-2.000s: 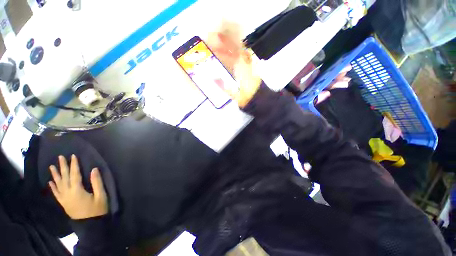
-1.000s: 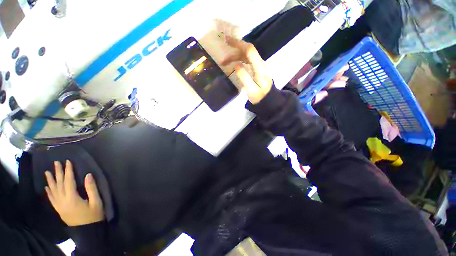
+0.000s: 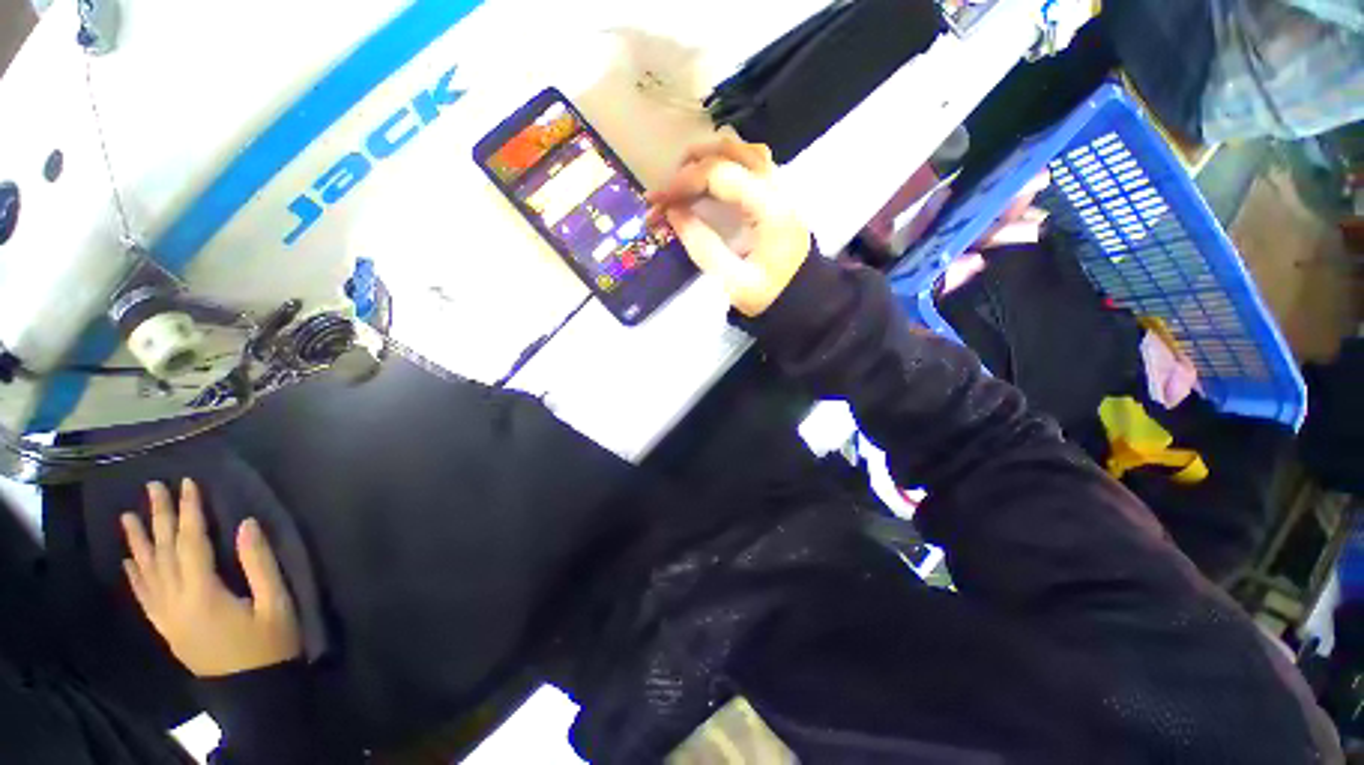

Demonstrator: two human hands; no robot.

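A smartphone (image 3: 587,206) with a lit, colourful screen lies on the white machine bed. My right hand (image 3: 736,221) is over the phone's right edge, fingers bent and fingertips near the screen; whether they touch it is unclear. My left hand (image 3: 210,586) lies flat with fingers spread on the black garment piece (image 3: 434,523), at the lower left. The cloth runs under the white Jack sewing machine (image 3: 225,135) and down over my lap. The needle area is hidden behind the machine head.
A folded black bundle (image 3: 838,75) lies on the table's far end. A blue plastic basket (image 3: 1197,284) at the right holds black cloth, pink scraps and a yellow scrap (image 3: 1140,443). A cream-white knob (image 3: 162,342) and tension discs (image 3: 317,341) sit on the machine head.
The phone screen went from bright to dark to a colourful picture. My right hand's fingers have curled in towards the screen. The view has shifted slightly; my left hand stays on the cloth.
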